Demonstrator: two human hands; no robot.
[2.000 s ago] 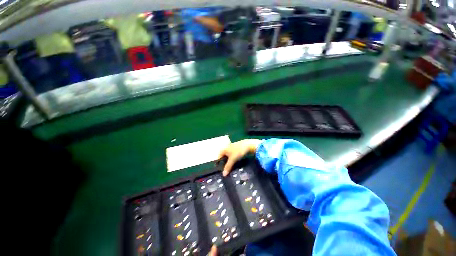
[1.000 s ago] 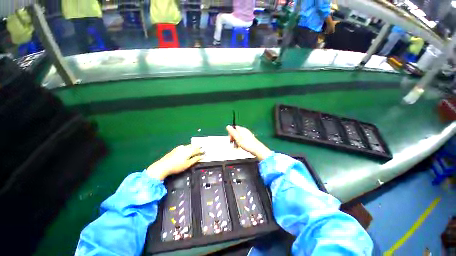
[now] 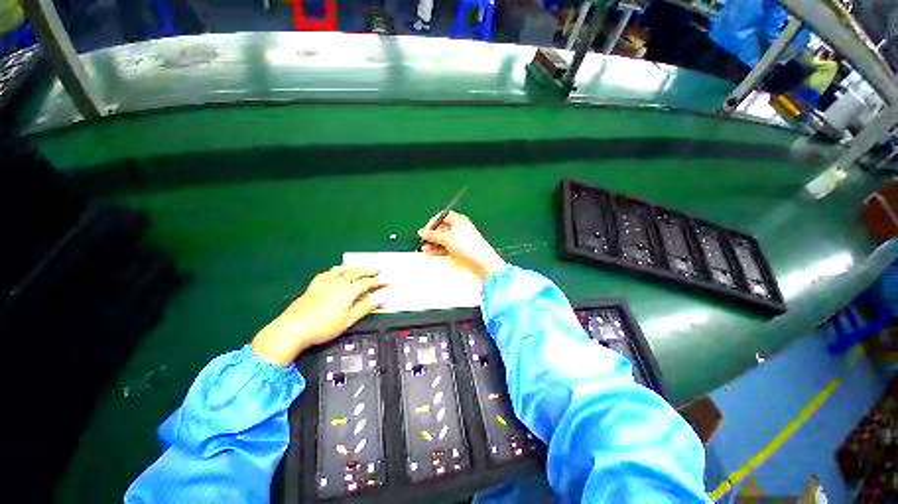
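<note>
A white sheet (image 3: 418,283) lies on the green bench just beyond the near black foam tray (image 3: 389,329). My left hand (image 3: 330,303) rests with its fingers on the sheet's left part and holds nothing visible. My right hand (image 3: 455,242) holds a slim dark pen-like tool (image 3: 449,209) at the sheet's upper edge; the tool slants up to the right. Whether a small piece is at its tip is too small to tell. Dark housings (image 3: 430,394) with white, yellow and red spots sit in the near tray's pockets. My right sleeve covers part of the tray.
A second black tray (image 3: 670,246) with dark housings lies at the right on the green bench (image 3: 295,212). A large dark stack (image 3: 89,295) stands at the left edge. Metal posts (image 3: 63,59) rise behind. A person in blue (image 3: 745,30) is at the upper right.
The view has shifted, so the bench sits higher in the picture. My right hand's tool now slants to the right instead of standing upright. My left hand stays on the sheet.
</note>
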